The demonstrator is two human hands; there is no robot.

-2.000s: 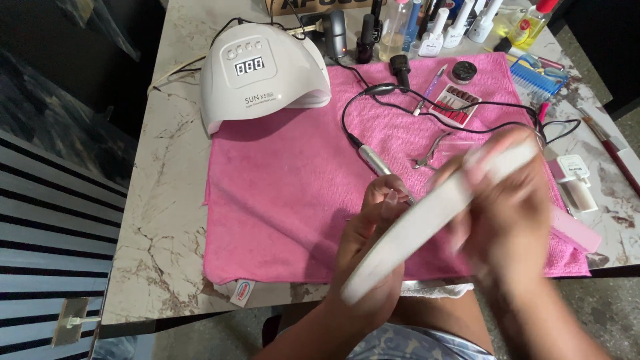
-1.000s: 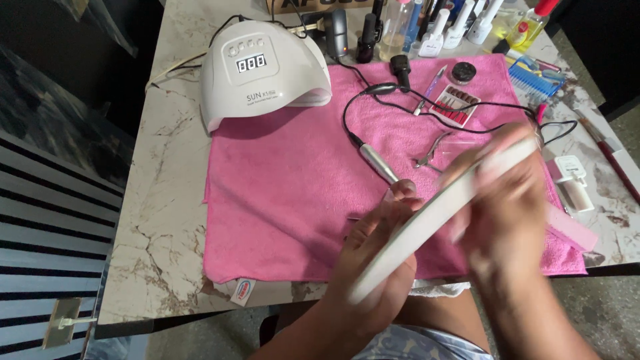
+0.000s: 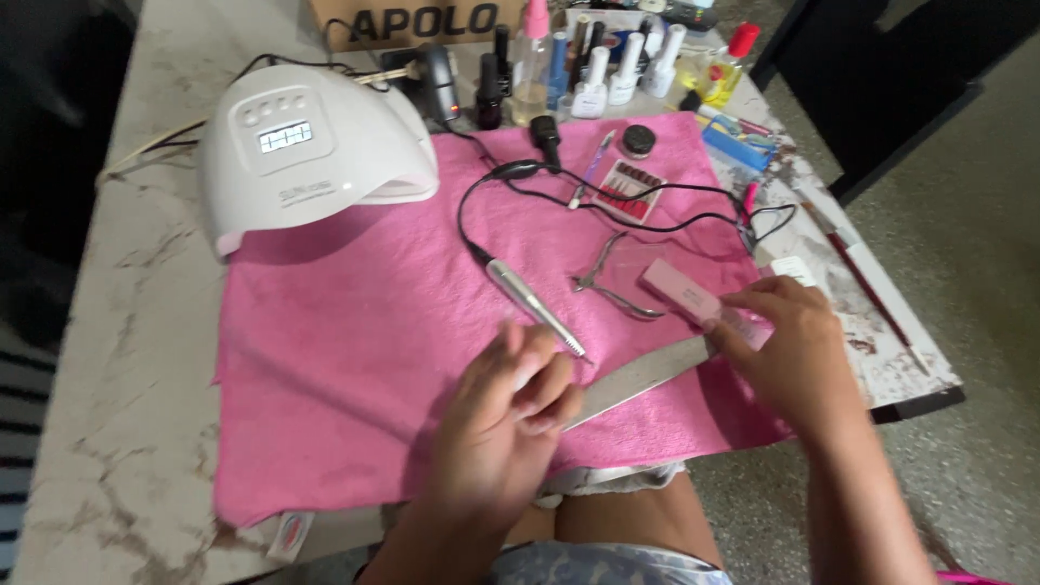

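My left hand (image 3: pixel 508 398) is raised over the pink towel (image 3: pixel 325 390), its fingers curled and slightly blurred; whether they hold anything is not plain. My right hand (image 3: pixel 784 341) has its thumb and fingers around the near end of a pink nail buffer block (image 3: pixel 682 292). Between the hands a grey-white nail file (image 3: pixel 642 380) lies on the towel, one end behind my left fingers, the other near my right thumb. An electric nail drill handpiece (image 3: pixel 536 309) rests just beyond my left hand. Metal cuticle nippers (image 3: pixel 605 280) lie left of the buffer.
A white nail lamp (image 3: pixel 317 154) stands at the back left. Nail polish bottles (image 3: pixel 590 85), a pink-topped spray bottle (image 3: pixel 532 73) and a cardboard box (image 3: pixel 414 23) line the back. A drill bit set (image 3: pixel 630 191), black cable (image 3: pixel 516 169) and small round jar (image 3: pixel 639 140) lie beyond the nippers. Brushes (image 3: pixel 865 276) lie right.
The nail file was in my right hand against my left fingers; now it lies on the towel. My right hand has moved onto the pink buffer block.
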